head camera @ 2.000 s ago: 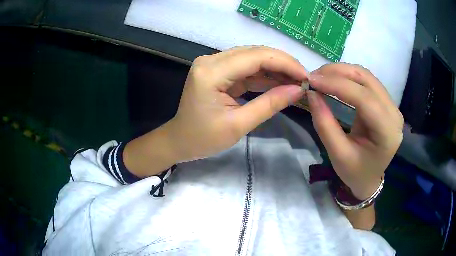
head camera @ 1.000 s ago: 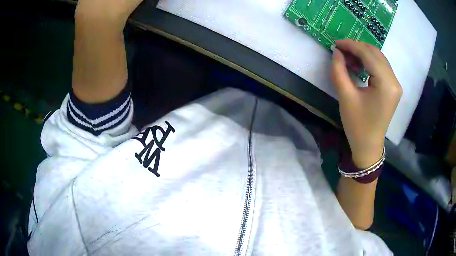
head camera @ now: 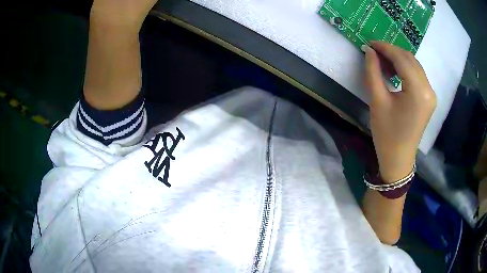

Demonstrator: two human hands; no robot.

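The green circuit board [head camera: 378,27] lies on the white foam sheet [head camera: 277,32] at the top right, with rows of dark parts on it. My right hand [head camera: 398,80] is at the board's near edge, thumb and forefinger pinched around a tiny pale piece [head camera: 365,48]. It touches or hovers just over the edge; I cannot tell which. The hand covers the board's near right corner. My left hand [head camera: 122,6] is cut off by the top edge of the picture, so its fingers and anything in them are hidden.
The bench's dark front edge [head camera: 251,56] runs diagonally below the foam. A dark tray or box shape [head camera: 463,120] stands right of the foam. A blue stool [head camera: 435,224] is on the floor at the lower right. Yellow-black tape [head camera: 24,111] marks the floor at left.
My hands were together in front of my body holding a tiny part. They have parted: my left hand went up and left, my right hand to the board's edge.
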